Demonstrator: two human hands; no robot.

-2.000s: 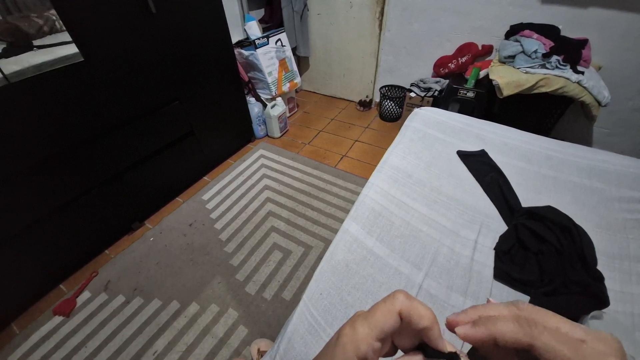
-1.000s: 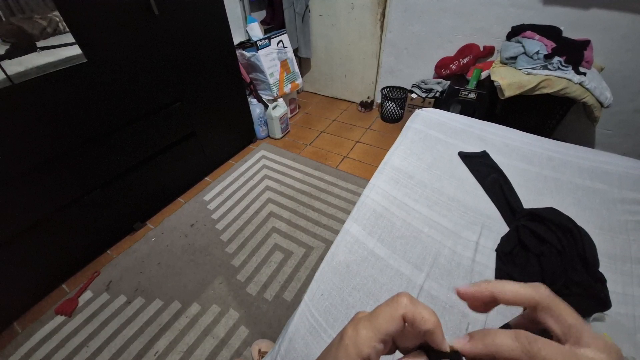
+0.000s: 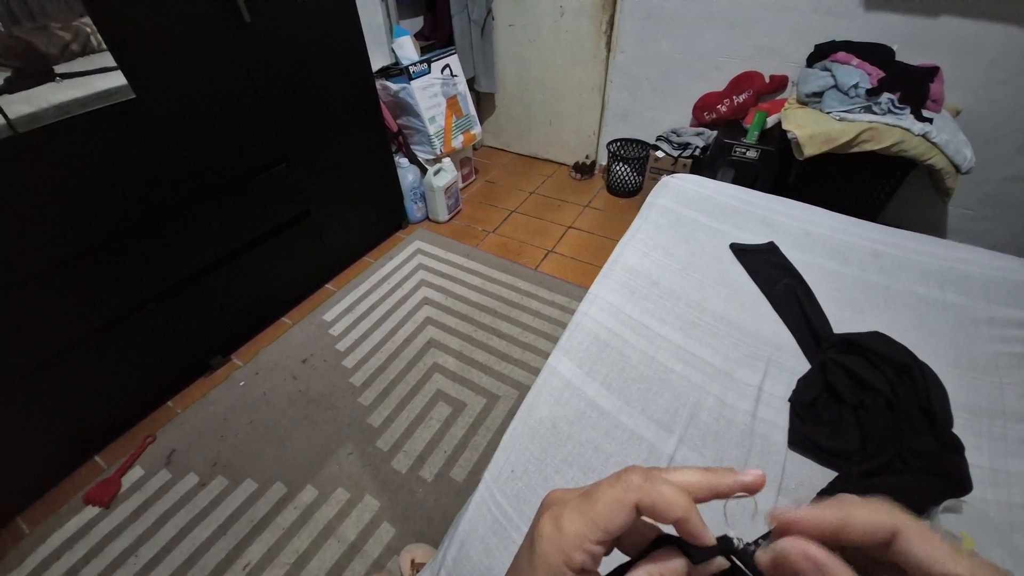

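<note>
Low in the head view, my left hand (image 3: pixel 616 520) pinches a piece of black fabric (image 3: pixel 688 552) between thumb and fingers, its index finger stretched out above. My right hand (image 3: pixel 864 536) meets it from the right, fingertips closed on the fabric's edge; these fingers are partly blurred. A thin loop of thread (image 3: pixel 740 504) stands up between the hands, over a small pale patch on the cloth. Whether a needle is there, I cannot tell. Beyond my right hand, a bunched black garment (image 3: pixel 876 416) with a long flat strap lies on the white-sheeted bed (image 3: pixel 688 320).
Left of the bed lies a grey striped rug (image 3: pixel 320 432) with a red plastic scoop-like tool (image 3: pixel 116 476). A dark wardrobe (image 3: pixel 200 200) stands at left. Farther back are bottles (image 3: pixel 442 190), a box (image 3: pixel 440 104), a black mesh bin (image 3: pixel 627 166) and piled clothes (image 3: pixel 872 96).
My left index finger has lifted and stretched to the right. My right hand, raised and spread one second ago, has come down to the fabric. The thread loop now shows between the hands.
</note>
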